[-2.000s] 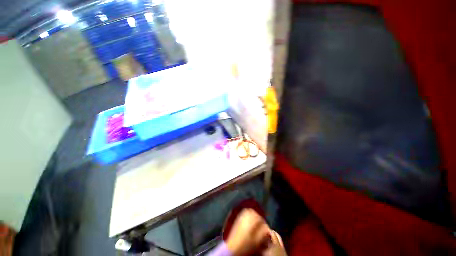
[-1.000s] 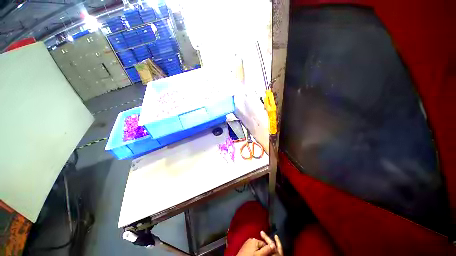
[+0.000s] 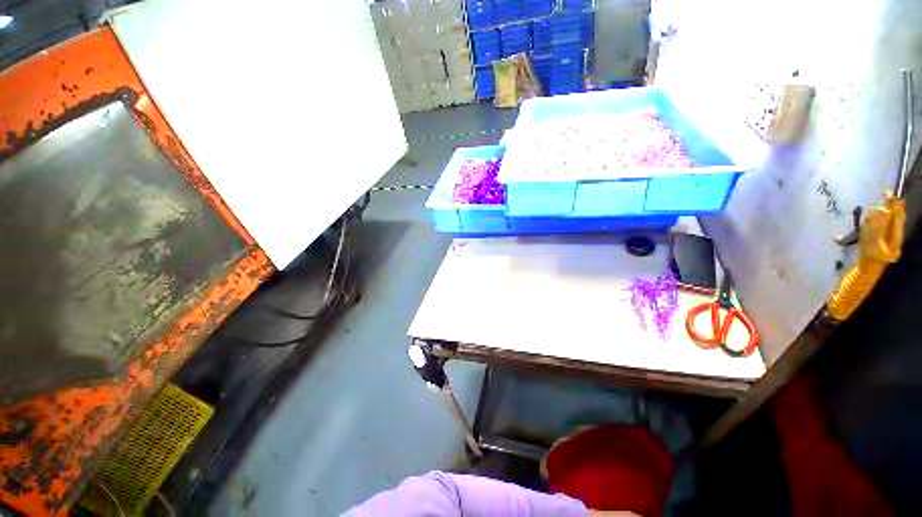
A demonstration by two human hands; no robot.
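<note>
A lilac sleeve, which looks like my left arm's, crosses the bottom edge. Only a sliver of my left hand [image 3: 613,513] shows at its right end, cut off by the edge, so its grip is hidden. My right hand is out of the picture. Purple moulded pieces [image 3: 654,303] lie in a small pile on the white table [image 3: 536,303]. Orange-handled scissors [image 3: 722,329] lie to their right, beside a dark flat rectangle [image 3: 694,261]. A light blue tote [image 3: 612,196] with pale pink pieces sits over a lower blue tote [image 3: 468,218] with purple pieces.
A red rounded thing [image 3: 611,471] is under the table's front edge. A yellow-orange handled tool [image 3: 867,261] hangs at the right. An orange machine frame [image 3: 192,328] and white panel [image 3: 273,111] stand left, with a yellow crate [image 3: 157,444] below and cables on the floor.
The view has swung right-to-left, so the table and totes sit further right and the red door has mostly gone. The hands, seen earlier at the bottom, have nearly left the picture; a sleeve shows.
</note>
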